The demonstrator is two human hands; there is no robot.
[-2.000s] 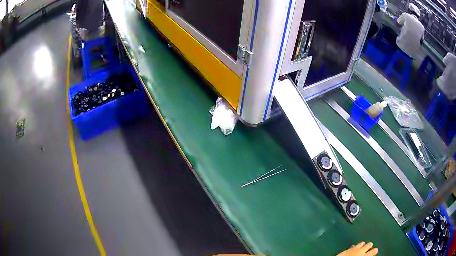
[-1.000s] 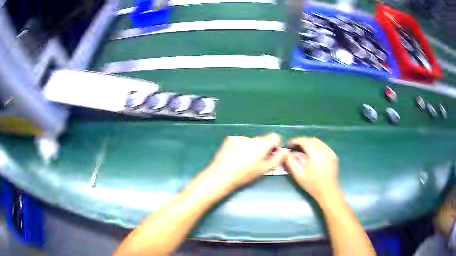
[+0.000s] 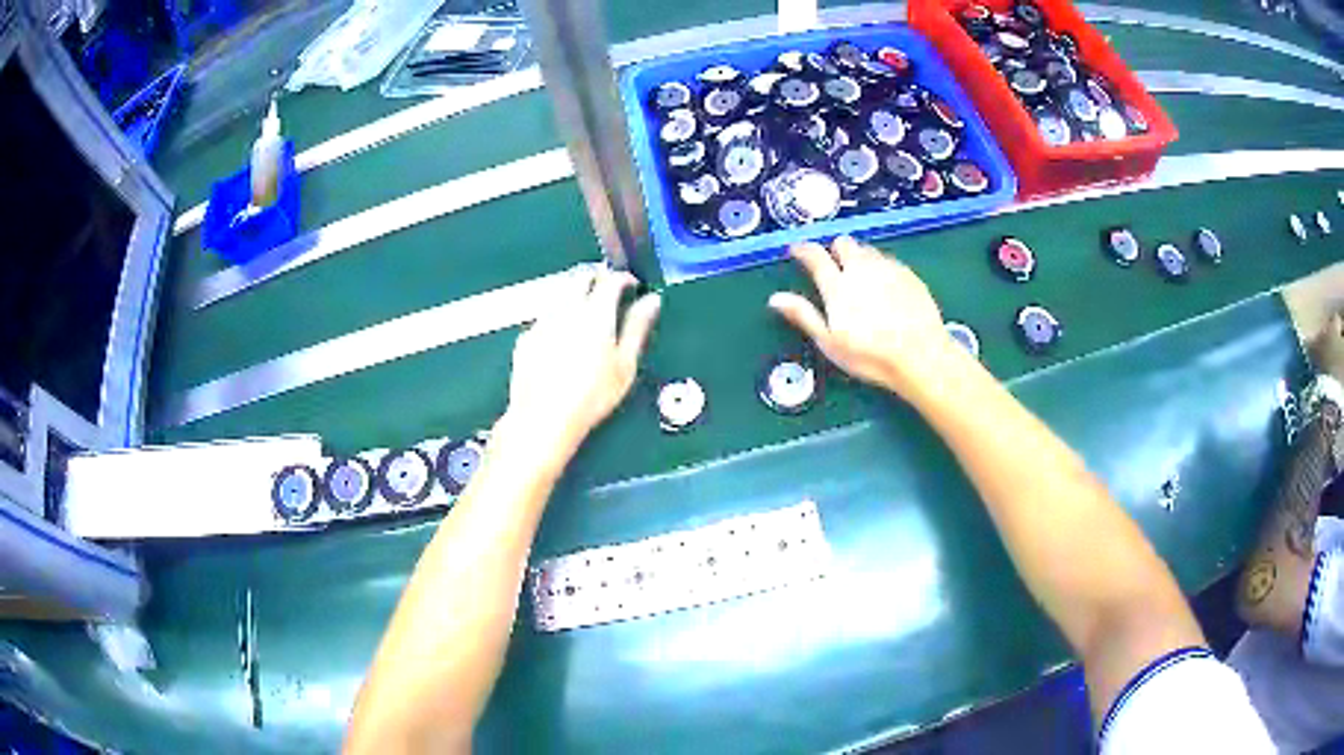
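My left hand point(image 3: 572, 354) is over the bench left of centre, beside the metal post, fingers apart, with nothing seen in it. My right hand point(image 3: 870, 313) is at the near edge of the blue bin point(image 3: 826, 236), thumb and fingers apart, with nothing seen in it. Two disc assemblies lie below the hands, one at left point(image 3: 680, 403) and one at right point(image 3: 789, 385). A bare fixture plate point(image 3: 678, 566) lies flat on the near green surface. A filled plate with discs point(image 3: 406, 475) rests at the white slide point(image 3: 192, 491), partly behind my left forearm.
A red bin of discs point(image 3: 1054, 111) stands beside the blue one. A metal post point(image 3: 587, 133) rises at the blue bin's left. Loose discs point(image 3: 1038, 326) lie to the right. A small blue box point(image 3: 251, 221) holds a bottle. Another person's arm point(image 3: 1285, 516) is at the right edge.
The view has shifted toward the bins. My hands have moved apart and away from the near surface, where they were together. The bare plate now shows fully, and two discs show below the hands.
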